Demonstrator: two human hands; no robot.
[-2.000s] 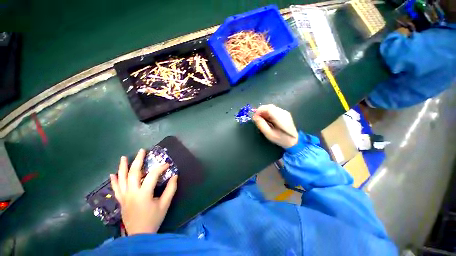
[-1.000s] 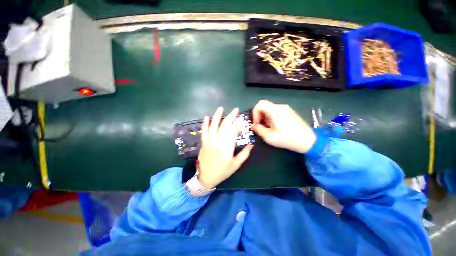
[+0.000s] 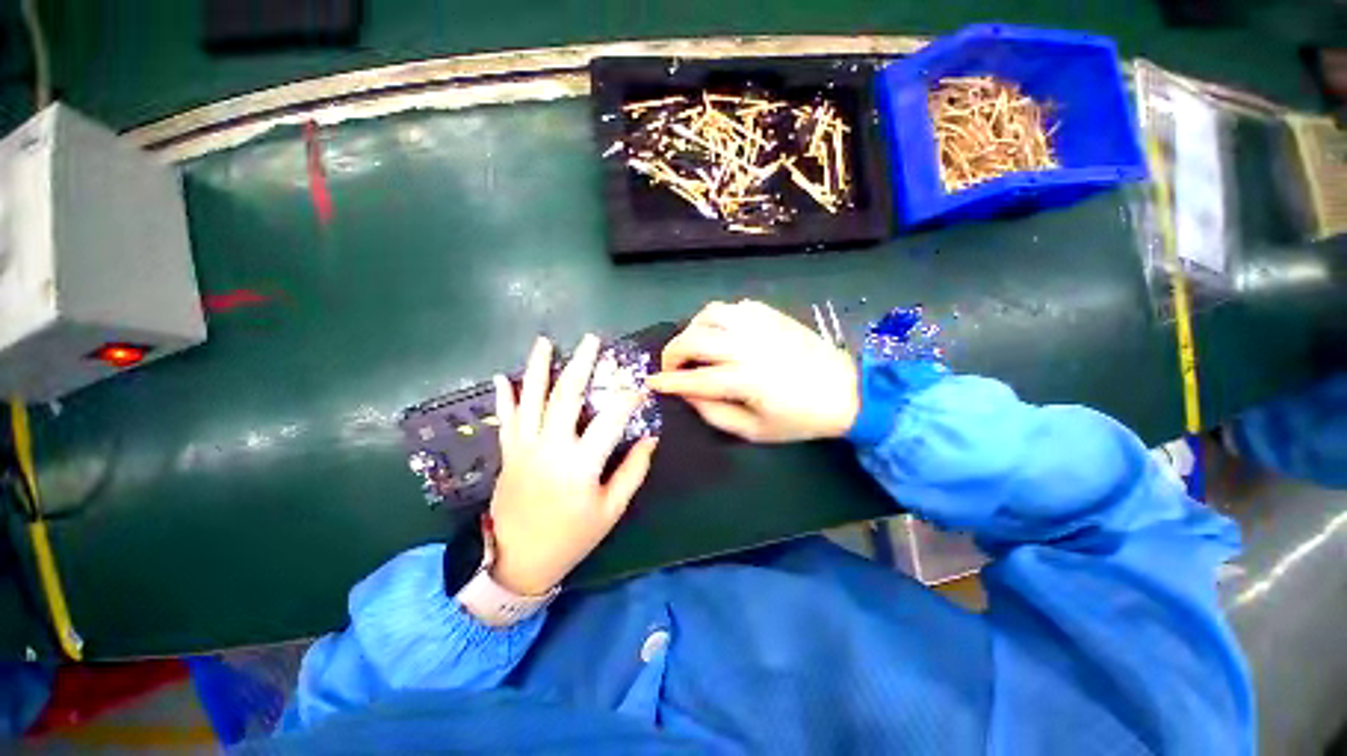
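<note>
An open phone body (image 3: 455, 428) lies slantwise in front of me, its right end over a black foam pad (image 3: 709, 470). The shiny speckled main board (image 3: 626, 387) shows at its right end. My left hand (image 3: 559, 458) lies spread over the middle of the phone body, fingers apart, pressing on it. My right hand (image 3: 753, 369) has its fingertips together at the right edge of the board; whether they pinch a small part cannot be told. Tweezers (image 3: 827, 322) lie behind my right hand, beside a pile of blue film scraps (image 3: 898, 328).
A black foam tray (image 3: 739, 241) of pale-gold strips stands at the back, touching a blue bin (image 3: 1019, 195) of tan strips. A grey control box (image 3: 111, 244) with a red lit switch is at left. Clear plastic bags (image 3: 1189, 185) and a cream parts tray (image 3: 1319, 174) are at right.
My right hand has come from the blue scraps to the right end of the phone body. My left hand stays on the phone. The camera view has swung, shifting everything in the picture.
</note>
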